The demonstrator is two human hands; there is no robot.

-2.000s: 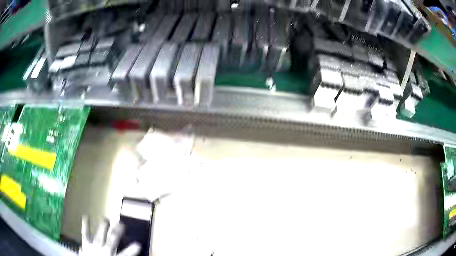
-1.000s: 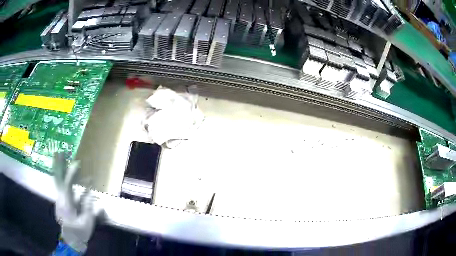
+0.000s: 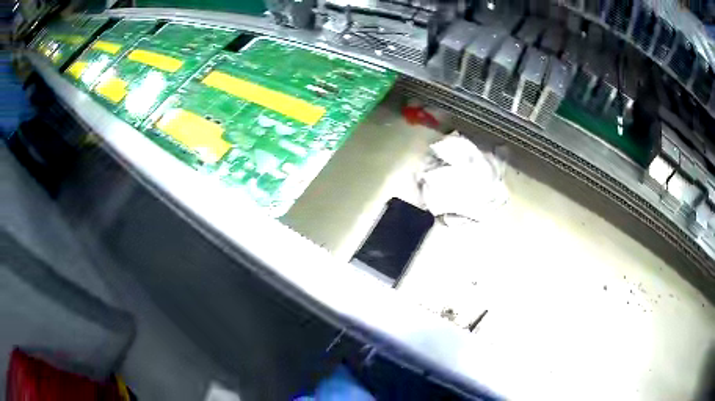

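The nearest large green circuit board [image 3: 270, 129], with yellow strips, lies on the line at upper left, its right edge beside the pale surface [image 3: 541, 290]. A black phone [image 3: 394, 241] lies near the front rail. A crumpled white cloth [image 3: 464, 178] lies just behind it, with a small red item [image 3: 420, 117] further back. No hand is clearly visible. A blurred blue patch [image 3: 339, 387] and a small white patch [image 3: 223, 393] are cut off by the bottom edge; I cannot tell what they are.
More green boards [image 3: 106, 59] stand in a row at far left. Silver finned heatsinks [image 3: 509, 66] sit on the shelf behind the back rail. The front metal rail [image 3: 313, 274] runs diagonally. A red object [image 3: 59, 380] is at lower left on the floor side. A blue shape [image 3: 14, 90] is at far left.
The view has swung left, so the boards, phone and cloth appear further right and more boards show. The open gloved hand seen at lower left is no longer clearly visible.
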